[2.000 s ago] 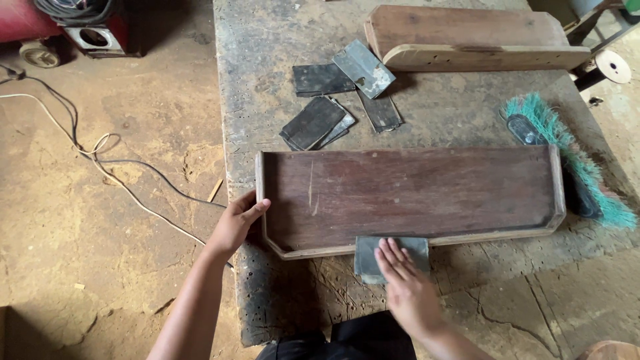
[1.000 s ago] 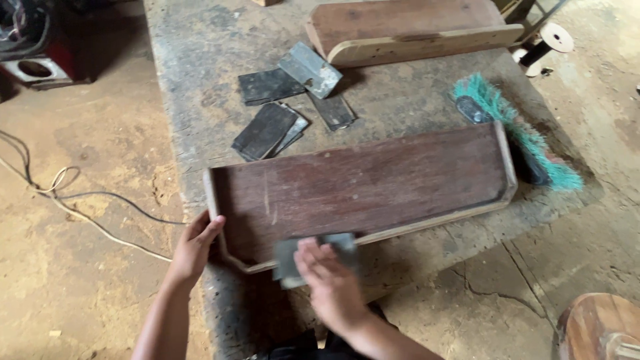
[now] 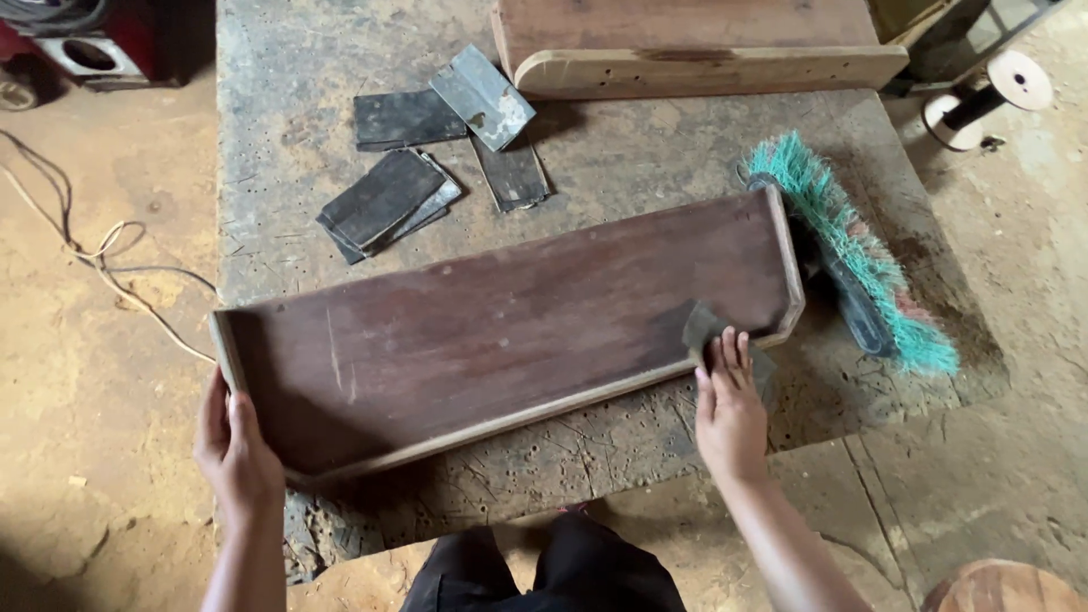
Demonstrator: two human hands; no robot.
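A dark wooden tray-like panel (image 3: pixel 510 323) with raised, pale-edged rims lies at a slant on the worn workbench (image 3: pixel 629 174). My left hand (image 3: pixel 240 450) grips its left end rim, thumb on the inner side. On the near rim, toward the right end, my right hand (image 3: pixel 731 399) presses a dark, bent sheet of sandpaper (image 3: pixel 701 327) over the edge. Beyond the panel lie several dark sheets of sandpaper (image 3: pixel 387 200), one of them grey with pale patches (image 3: pixel 484 98).
A brush with green bristles (image 3: pixel 850 242) lies just right of the panel. Another wooden piece (image 3: pixel 714 72) rests at the bench's far side. Cables (image 3: pixel 110 263) run over the floor at left; a spool (image 3: pixel 986 98) stands at right. A round wooden top (image 3: pixel 1003 591) shows lower right.
My right hand has moved right along the near rim with the sandpaper, from left of its middle to close to the right end. The left hand still holds the left end. The view has shifted.
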